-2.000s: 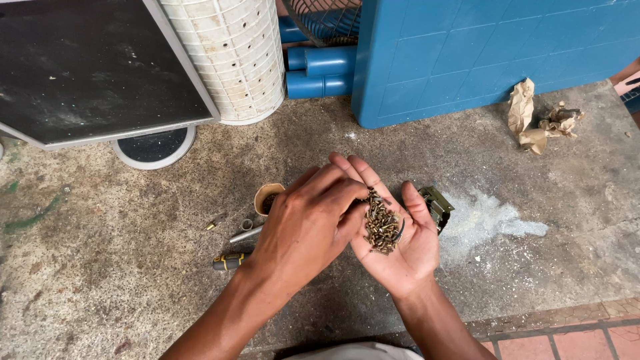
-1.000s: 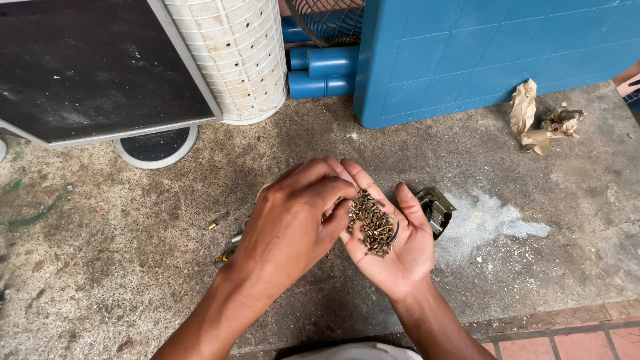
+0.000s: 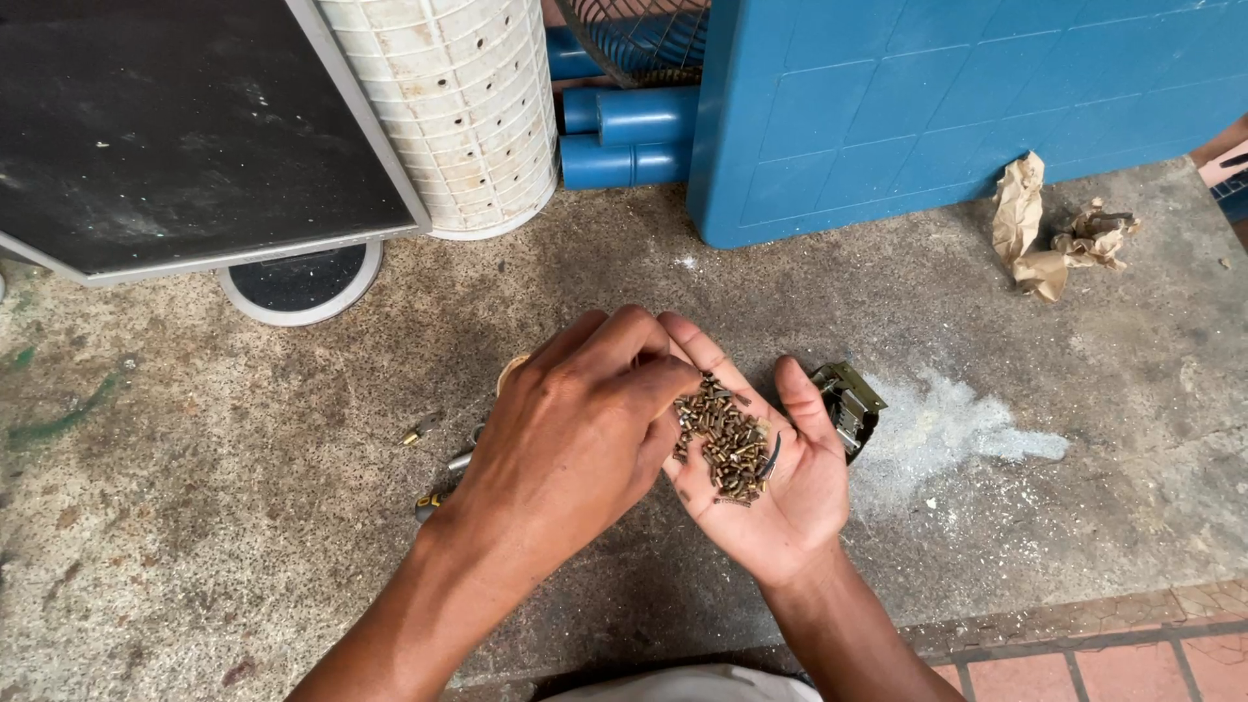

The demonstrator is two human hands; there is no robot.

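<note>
My right hand [image 3: 780,487] is palm up, cupped under a heap of small brass-coloured pins [image 3: 731,444], with a thin dark curved strip at the heap's right edge. My left hand [image 3: 575,429] is palm down over the heap's upper left side, thumb and fingers bent together; its fingertips are partly hidden, so I cannot tell whether they pinch a pin. Beyond my right thumb sits a dark green metal mechanism [image 3: 850,405]. Partly behind my left hand are a round brown rim [image 3: 511,370], a metal rod [image 3: 459,461] and a black and yellow tool end [image 3: 429,504].
A small brass piece [image 3: 409,439] lies left on the concrete surface. Grey powder [image 3: 946,429] is spread at right, below crumpled brown paper [image 3: 1019,219]. Behind stand a black flat screen [image 3: 195,127], a white perforated cylinder [image 3: 458,107], blue pipes [image 3: 634,161] and a blue panel [image 3: 907,117].
Two seconds ago the round brown container and metal tubes showed to the left of my left hand; now that hand covers most of them. The pins stay in my right palm.
</note>
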